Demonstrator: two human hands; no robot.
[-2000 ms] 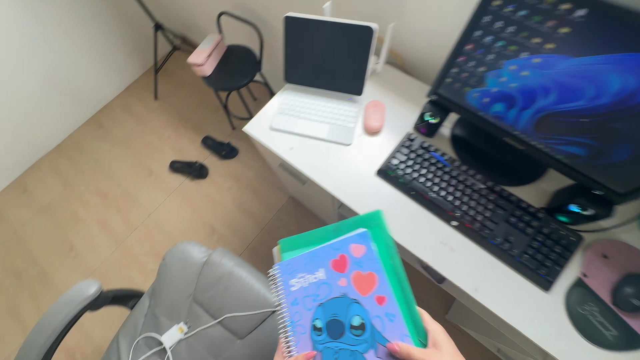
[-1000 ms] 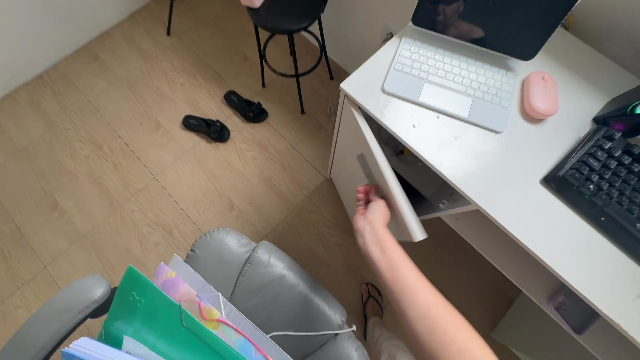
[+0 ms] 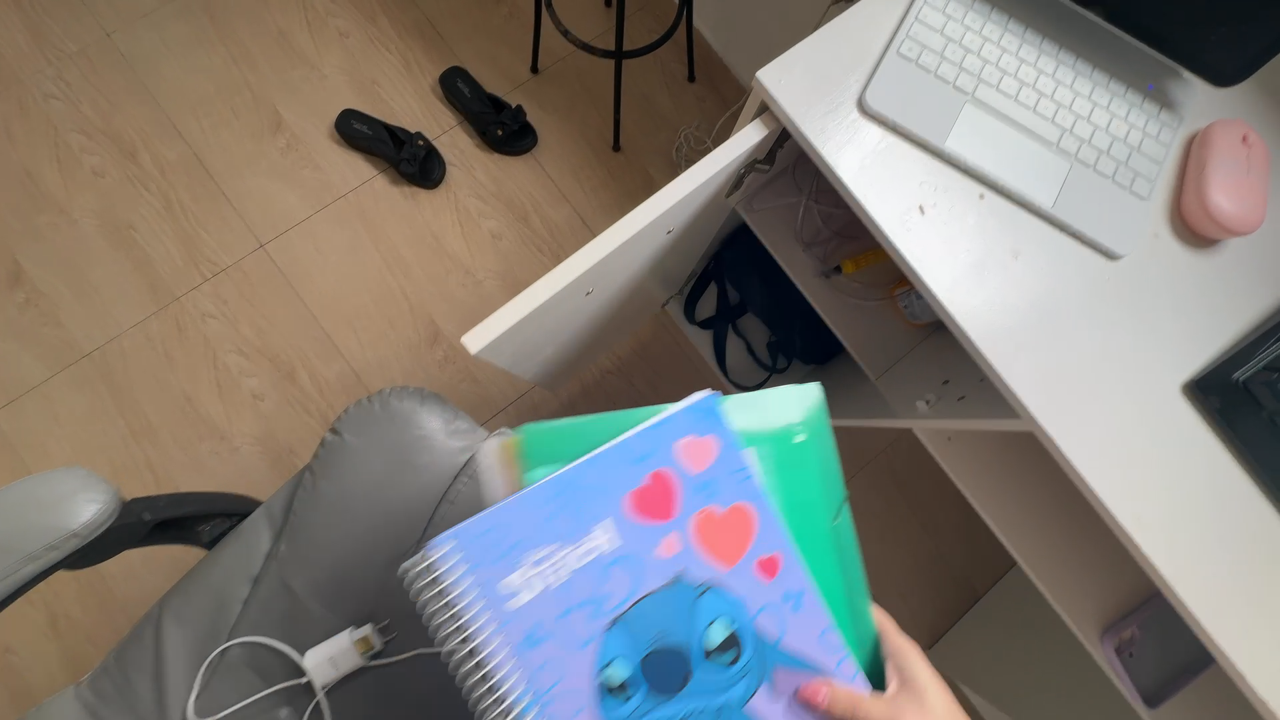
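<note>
My right hand (image 3: 895,680) grips the lower right edge of a stack, thumb on top. On top of the stack is a spiral-bound notebook (image 3: 560,590) with a blue cartoon character and hearts, slightly blurred. A green plastic folder (image 3: 805,480) lies beneath it, over the chair and before the desk's open cabinet. My left hand does not show. The white cabinet door (image 3: 620,270) stands swung outward. Inside, a dark bag with straps (image 3: 765,310) sits on the lower level; cables and a yellow item (image 3: 860,262) are on the shelf above.
A grey padded chair (image 3: 330,520) holds a white charger (image 3: 340,655) with its cable. On the white desk (image 3: 1050,330) are a tablet keyboard (image 3: 1020,120), a pink mouse (image 3: 1225,180) and part of a black keyboard (image 3: 1245,400). Black slippers (image 3: 395,150) lie near a stool (image 3: 618,60). A phone-like object (image 3: 1158,650) rests in the open shelf.
The cabinet door, closed two seconds ago and partly open with a hand at it one second ago, now stands wide open. The notebook stack has come back in front, held in my right hand.
</note>
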